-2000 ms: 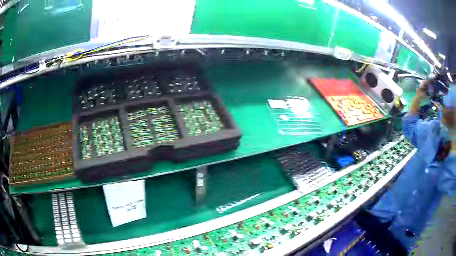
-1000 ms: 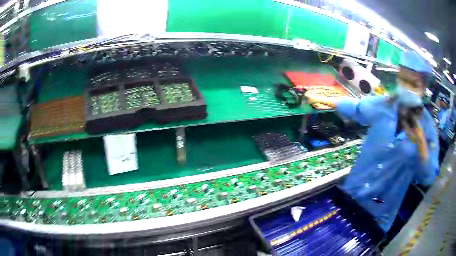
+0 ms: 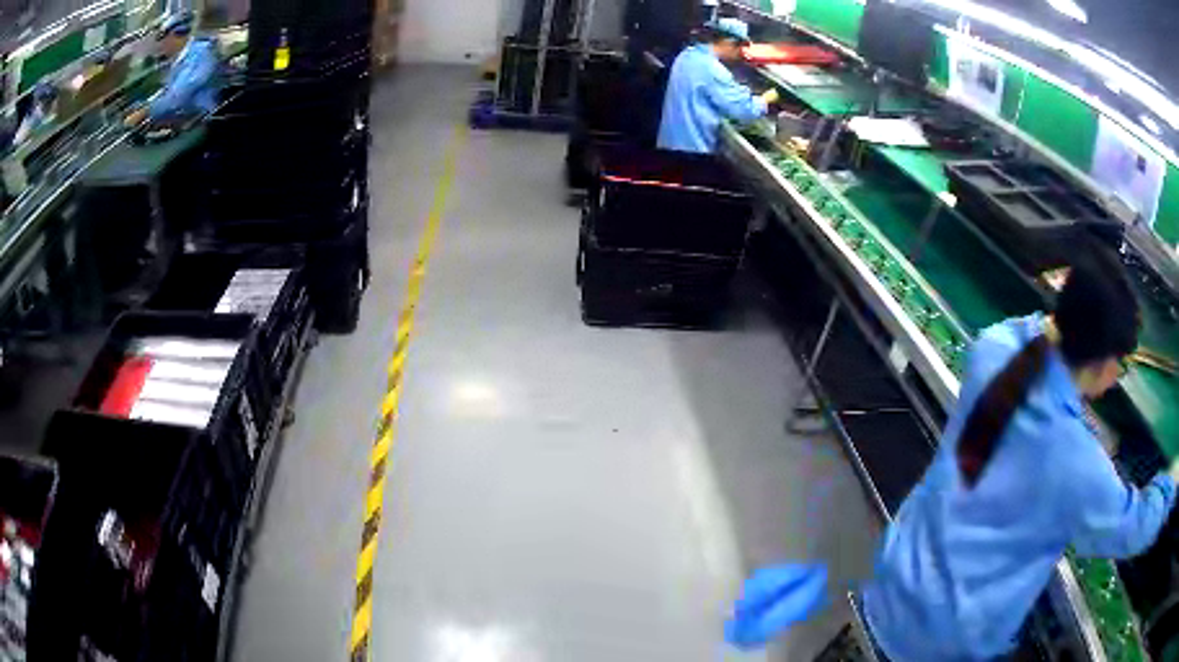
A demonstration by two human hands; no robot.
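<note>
Neither of my hands can be made out. The assembly conveyor (image 3: 847, 246) runs along the right side, with a row of green printed circuit boards (image 3: 892, 274) on it. A black compartment tray (image 3: 1021, 201) lies on the green shelf beside the line. Black bins (image 3: 211, 453) stand in a row at the left; some hold white or pale items and a red piece (image 3: 126, 385). A blurred blue shape (image 3: 776, 603) is low at the centre right; I cannot tell what it is.
A person in blue (image 3: 996, 491) is at the line on the near right, another (image 3: 702, 97) farther back, a third (image 3: 191, 84) at back left. Black bins (image 3: 666, 246) are stacked beside the conveyor, others (image 3: 291, 155) at left. Yellow-black tape (image 3: 388, 427) marks the grey floor.
The view has swung from the shelf, foam tray and close conveyor to the aisle. The line now runs away on the right, and stacked bins show at the left and centre.
</note>
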